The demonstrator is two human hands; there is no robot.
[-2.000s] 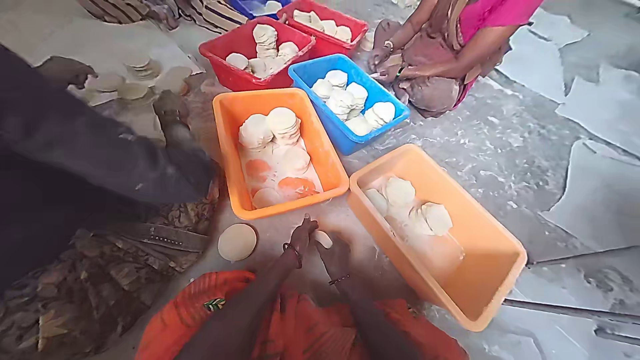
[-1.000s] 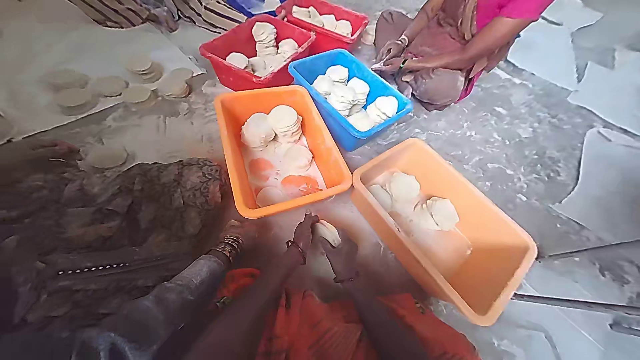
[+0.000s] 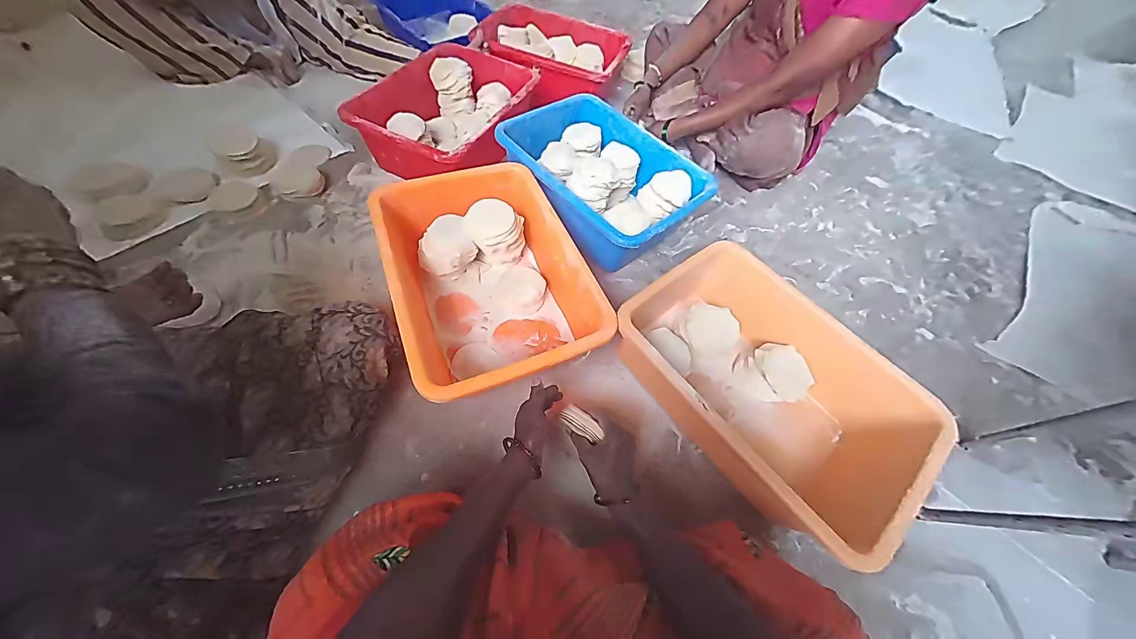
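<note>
A short stack of pale flat dough discs [image 3: 582, 424] is held on edge in my right hand [image 3: 611, 461], low in front of me. Just left of it is my left hand [image 3: 538, 417], its fingers partly curled near the stack; whether it holds anything is unclear. Beyond my hands, the orange plastic tub [image 3: 404, 293] contains stacks of discs [image 3: 493, 229] and white flour. On the right, a peach-orange tub [image 3: 887, 444] has smaller disc stacks [image 3: 784, 373] and flour at its far end.
A blue tub [image 3: 612, 253] and red tubs [image 3: 390, 146] with more discs stand farther off. Dough discs [image 3: 235, 197] lie on a sheet at the left. Another person's hand [image 3: 164, 293] is at the left; a co-worker [image 3: 754, 115] sits at the upper right.
The person at the left has shifted, and that person's arm now reaches over the floor. The dough stack in my right hand shows more of its layered edge than two seconds ago.
</note>
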